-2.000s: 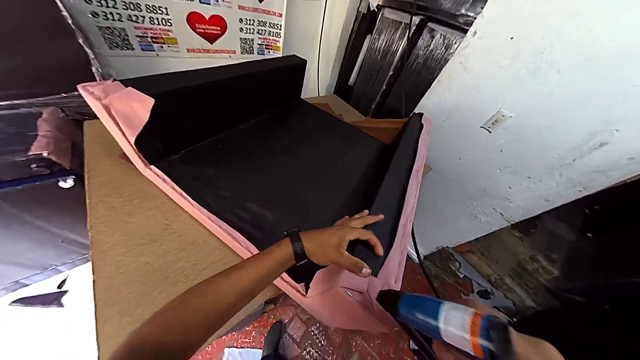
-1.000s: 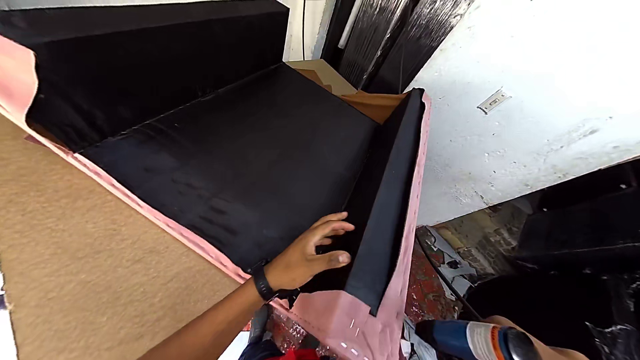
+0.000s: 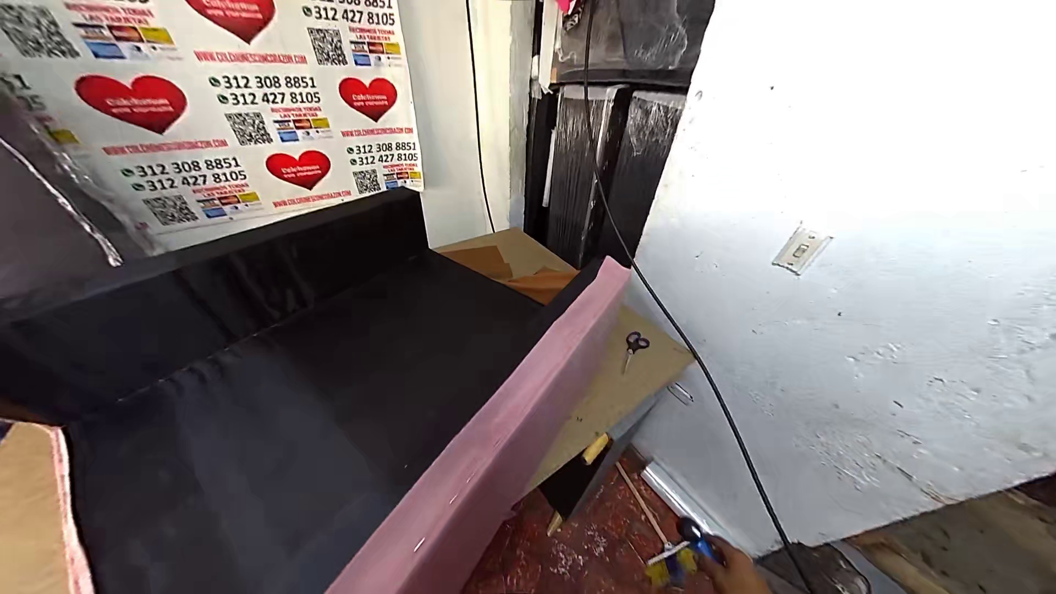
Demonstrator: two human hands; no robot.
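Note:
My right hand (image 3: 734, 568) shows at the bottom edge, right of centre, closed around a blue and black tool (image 3: 697, 536), mostly cut off and too small to identify fully. My left hand is out of view. A large upholstered piece covered in black fabric (image 3: 330, 355) fills the left and middle. Pink fabric (image 3: 503, 421) is folded over its near right side panel, left of my right hand. Small scissors (image 3: 634, 350) with dark handles lie on the brown board beside that panel.
The brown board (image 3: 594, 412) sticks out beneath the piece. A black cable (image 3: 701, 363) hangs before the white wall (image 3: 891, 206), which has a switch plate (image 3: 802, 248). A broom (image 3: 672, 565) and a wrapped roll (image 3: 681, 499) are on the red floor. A printed banner (image 3: 305, 107) hangs behind.
My left hand has left the black fabric and the view. The pink fabric now covers the outside of the right side panel. The view has shifted, showing the scissors and banner.

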